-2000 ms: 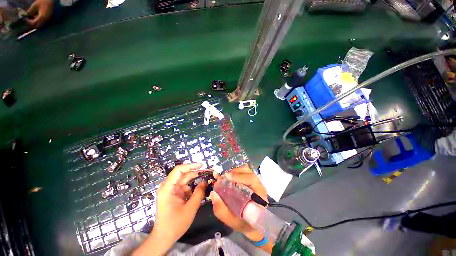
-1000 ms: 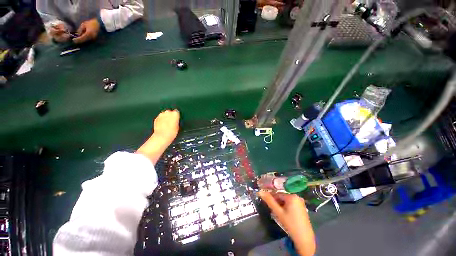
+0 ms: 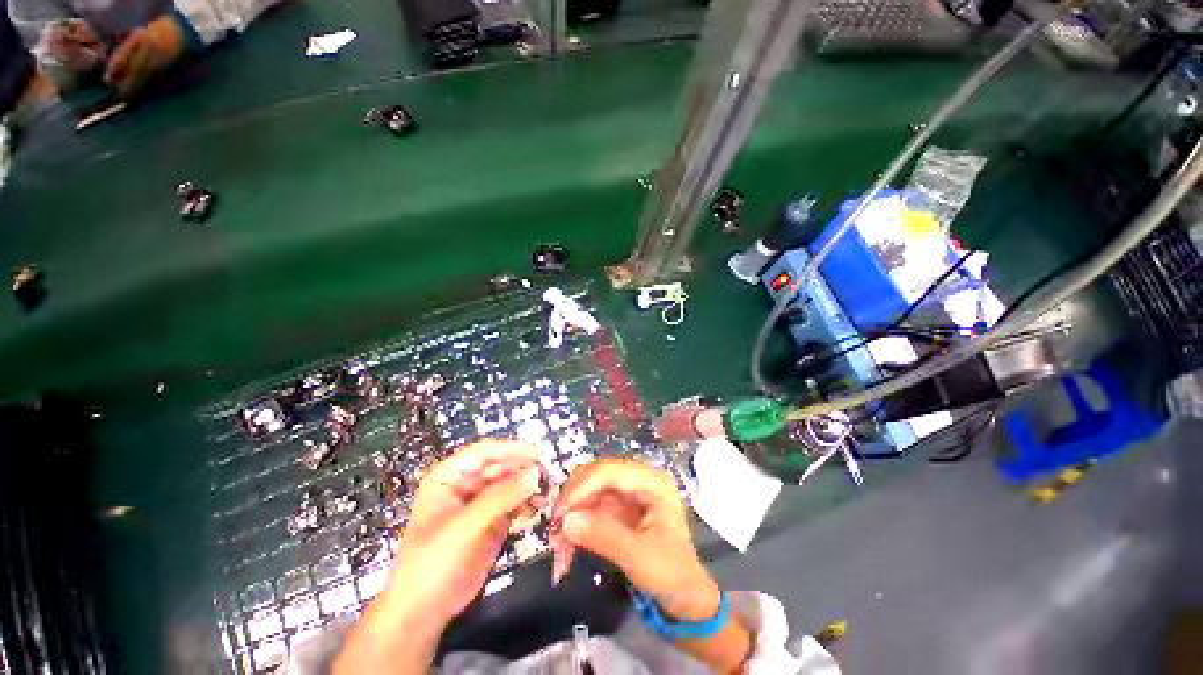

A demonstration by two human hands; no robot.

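Note:
My left hand (image 3: 455, 534) and my right hand (image 3: 636, 525) meet at the fingertips over the front edge of the glossy clear tray (image 3: 271, 600). They pinch a tiny pinkish, shiny part (image 3: 559, 543) between them; its type is unclear and fingers hide much of it. The pink dispensing syringe (image 3: 689, 422) with its green end (image 3: 756, 418) lies at the tray's right edge, out of my hands. Dark and coppery modules (image 3: 337, 429) lie in the tray's left part, pale parts (image 3: 528, 411) in its middle and small red parts (image 3: 614, 382) near its right edge.
Black modules (image 3: 195, 202) sit spaced on the green belt (image 3: 290, 251). A metal post (image 3: 712, 132) stands behind the tray. At right are a blue controller (image 3: 818, 323), parts bin (image 3: 858, 264), hose (image 3: 1042, 310) and white paper (image 3: 734, 495). Another person's hands (image 3: 139, 56) show top left.
My left hand has come back from the belt's near edge to the tray's front. My right hand has let go of the syringe and joined it. The black module held earlier is no longer in my hands.

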